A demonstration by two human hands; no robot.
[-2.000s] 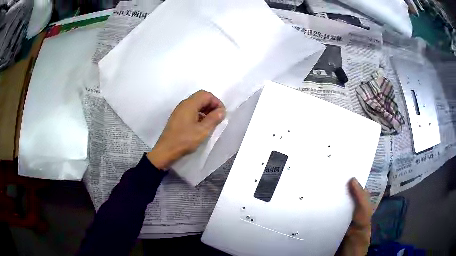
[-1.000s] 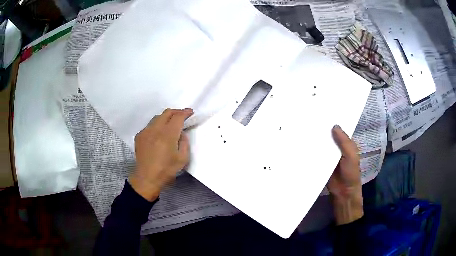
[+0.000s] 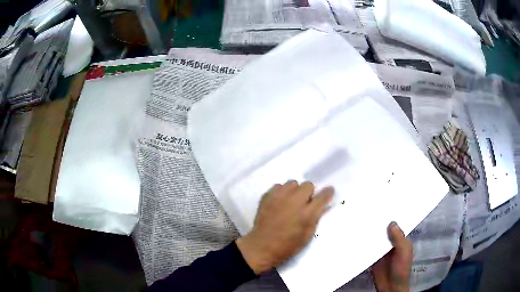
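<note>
The metal panel point(image 3: 365, 228) looks white in the glare and lies tilted over newspaper, its near corner cut off by the bottom edge. A white protective sheet point(image 3: 256, 114) runs from behind the panel and seems folded over its far-left part; the cutout shows only as a grey shade through it. My left hand point(image 3: 288, 222) lies on the sheet and panel near the cutout, fingers bent; whether it pinches anything is unclear. My right hand point(image 3: 396, 256) grips the panel's right edge, thumb on top.
A stack of white sheets point(image 3: 100, 148) lies at left beside brown cardboard point(image 3: 40, 154). Newspaper point(image 3: 177, 199) covers the bench. A checked cloth point(image 3: 454, 157) and another metal panel point(image 3: 493, 154) lie at right. Newspaper stacks point(image 3: 291, 23) and a white bundle point(image 3: 427, 31) are behind.
The white sheet has come over part of the panel and its cutout. My left hand has moved right, from the panel's left edge onto its covered surface. My right hand still holds the right edge.
</note>
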